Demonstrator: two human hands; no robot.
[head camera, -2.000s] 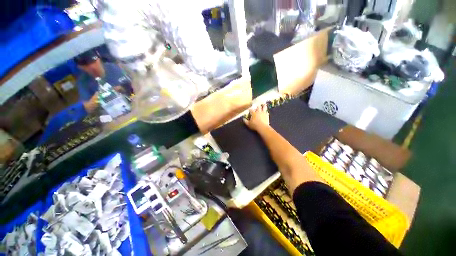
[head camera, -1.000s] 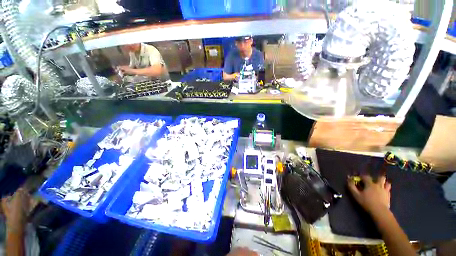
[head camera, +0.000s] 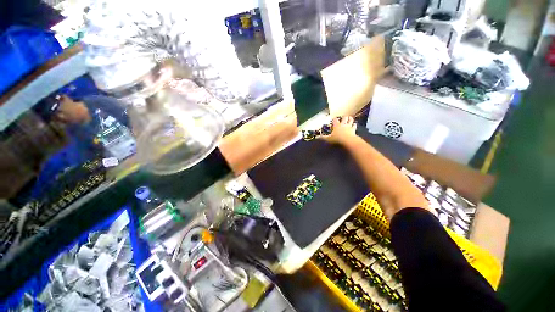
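My right hand (head camera: 342, 131) is at the far edge of the black mat (head camera: 316, 170), its fingers on circuit boards (head camera: 313, 133) that stand in a short row there. A small group of circuit boards (head camera: 304, 191) lies near the middle of the mat. My left hand is not in view. The yellow basket (head camera: 331, 286), right of the mat's near edge and partly behind my right arm, holds rows of boards.
The soldering machine (head camera: 161, 280) stands left of the mat, with the solder spool (head camera: 159, 220) behind it. A blue tray (head camera: 139, 244) of white housings (head camera: 91, 268) is at lower left. A cardboard box (head camera: 492, 234) is at right. A clear fume hood (head camera: 179, 134) hangs at upper left.
The view has swung back to the right. My right hand has moved from the mat's middle to its far edge. A group of boards now shows on the mat.
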